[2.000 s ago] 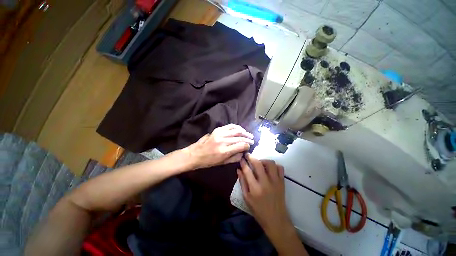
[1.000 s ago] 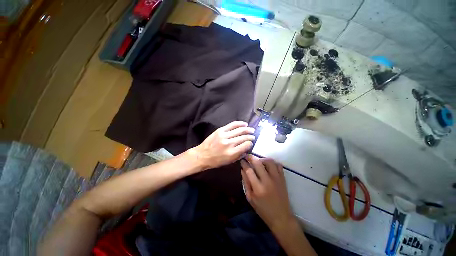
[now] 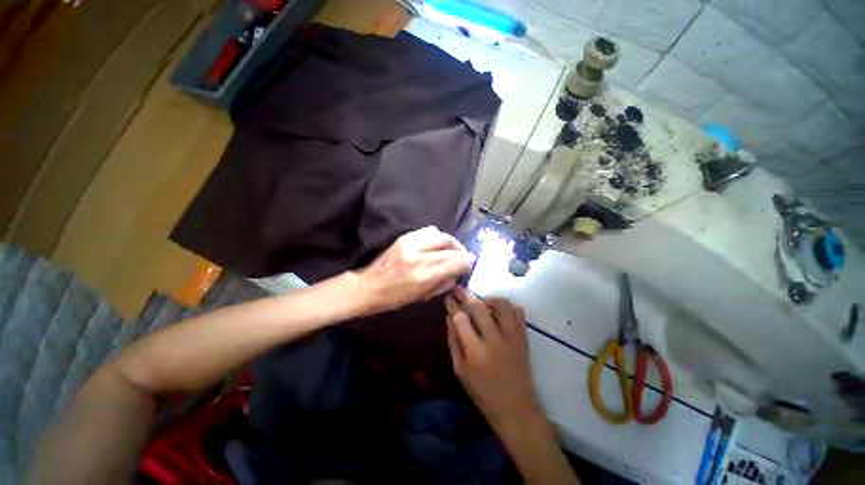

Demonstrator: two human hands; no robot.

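Observation:
A dark brown garment piece (image 3: 313, 170) lies spread over the machine table and hangs down toward my lap. Its right edge runs to the brightly lit presser foot (image 3: 493, 242) of the cream-white sewing machine (image 3: 683, 227). My left hand (image 3: 417, 270) lies on the cloth just in front of the foot, fingers bent and pinching the edge. My right hand (image 3: 488, 346) is just below it, fingertips holding the same edge. The needle tip is lost in the glare.
Scissors (image 3: 630, 365) with yellow and red handles lie on the white machine bed (image 3: 560, 379). Blue snips (image 3: 713, 445) lie at the lower right. A grey tray (image 3: 213, 80) with red items stands at the upper left on cardboard (image 3: 123, 218). A quilted grey surface is at the left.
The cloth's far part has smoothed out and its edge has shifted slightly along the foot. Both hands stay close to the foot on the edge. The camera view has shifted a little.

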